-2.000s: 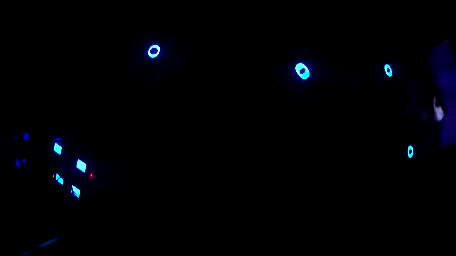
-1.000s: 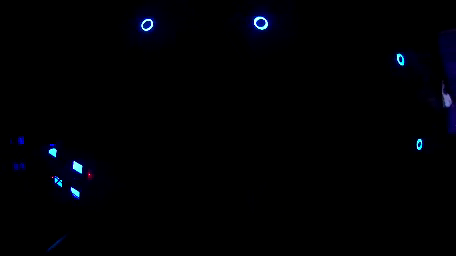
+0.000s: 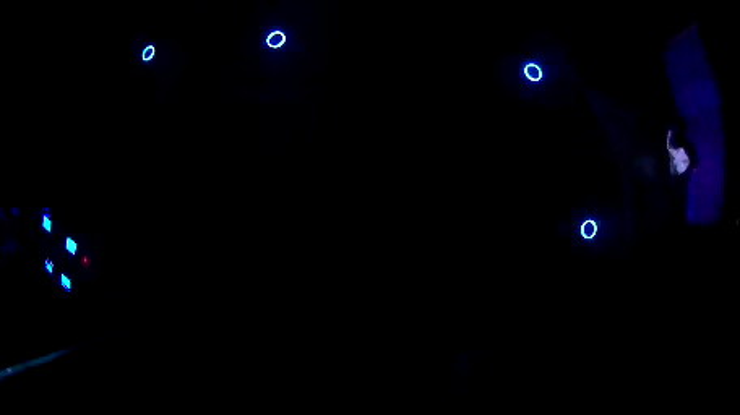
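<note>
The picture is almost black. Several glowing blue rings show, likely on projector units whose bodies are hidden by the dark. One ring (image 3: 148, 53) is at the upper left and a second ring (image 3: 276, 40) is right of it. A third ring (image 3: 533, 72) is at the upper right, and a fourth ring (image 3: 589, 229) is below it. Neither my left hand nor my right hand can be made out.
Square blue-lit switches (image 3: 71, 246), likely of a power strip, glow at the left beside a small red light (image 3: 85, 261). A faint thin streak (image 3: 36, 362) is at the lower left. A dim blue-purple strip (image 3: 704, 121) and a pale shape (image 3: 680, 160) are at the right.
The view has turned right, so the rings, switches and purple strip sit further left. The purple strip shows more fully.
</note>
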